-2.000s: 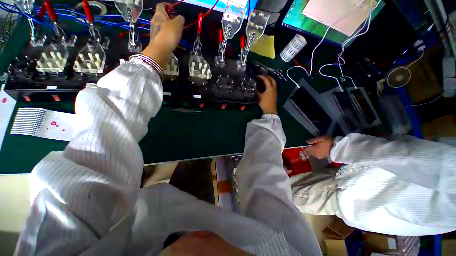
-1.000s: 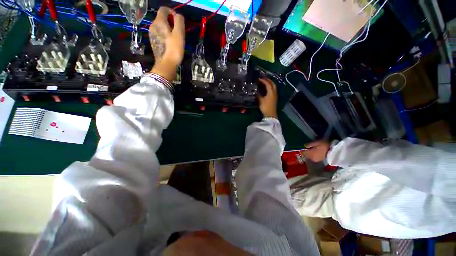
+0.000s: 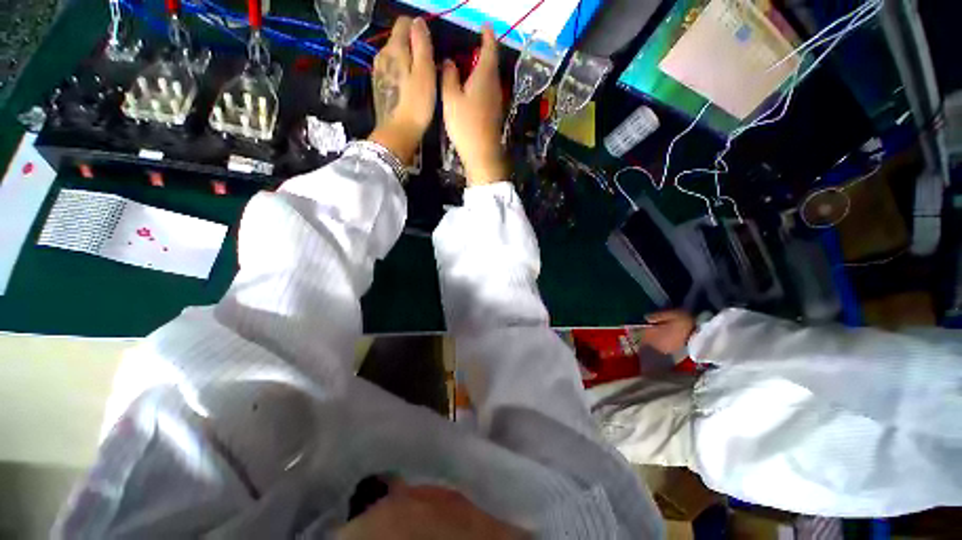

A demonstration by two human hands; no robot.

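Observation:
A long black row of test fixtures (image 3: 200,164) lies across the bench. Pale pressure plates with posts (image 3: 245,112) sit under the clamps at its left. My left hand (image 3: 405,87) is over the middle fixtures, fingers pointing away; any hold on a clamp is hidden. My right hand (image 3: 477,111) is close beside it, near a red clamp lever whose grip I cannot make out. Raised clear clamp parts (image 3: 576,82) stand right of my hands. A small white label (image 3: 326,135) lies on the fixture left of my left wrist.
A printed sheet with red marks (image 3: 142,234) lies at the left. A bright monitor (image 3: 527,19) is behind the fixtures. A white cylinder (image 3: 631,132), a sticky note (image 3: 578,123) and dark flat screens with white cables (image 3: 652,253) are at right. Another person's hand (image 3: 669,331) is at the bench edge.
My right hand has left the right end of the fixtures and moved left and up beside my left hand. The bench view has shifted right. My left hand stays over the middle clamps.

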